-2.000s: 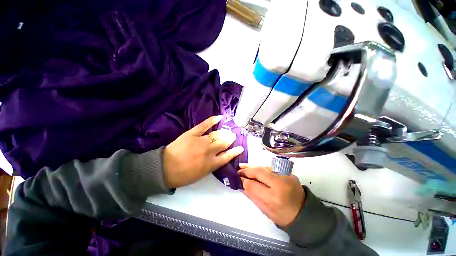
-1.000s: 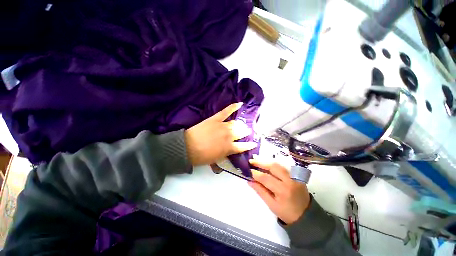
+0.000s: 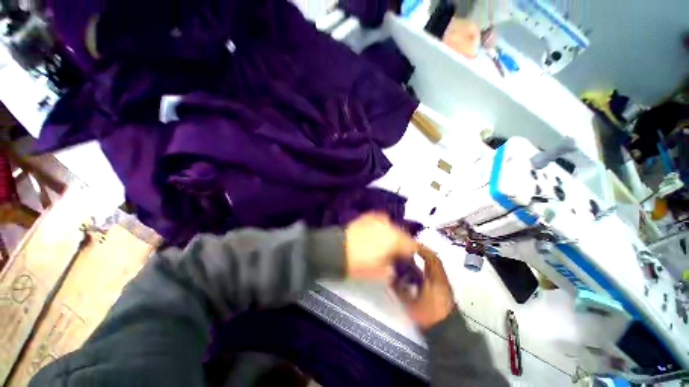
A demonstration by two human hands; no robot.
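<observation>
A large dark purple garment [image 3: 257, 151] lies heaped on the white table left of the sewing machine [image 3: 521, 189]. My left hand [image 3: 378, 246] is blurred and closed on the near end of the purple cloth. My right hand [image 3: 432, 291] is just right of it, holding a bunched bit of the same cloth [image 3: 409, 276] between the hands. Both hands are in front of and left of the needle area, near the table's front edge. The fingertips are partly hidden and blurred. A white label [image 3: 170, 108] shows on the heap.
Red-handled snips [image 3: 514, 344] lie right of my right hand. A wooden-handled tool [image 3: 427, 125] lies behind the heap. A black flat pad [image 3: 514, 278] is under the machine arm, with a pale green box [image 3: 599, 301] on it. A wooden surface [image 3: 57, 280] is at lower left. Another machine stands behind.
The view has tilted and widened, so the machine looks smaller and farther right. My hands have come away from the needle area towards the front edge, and the cloth end is now bunched between them.
</observation>
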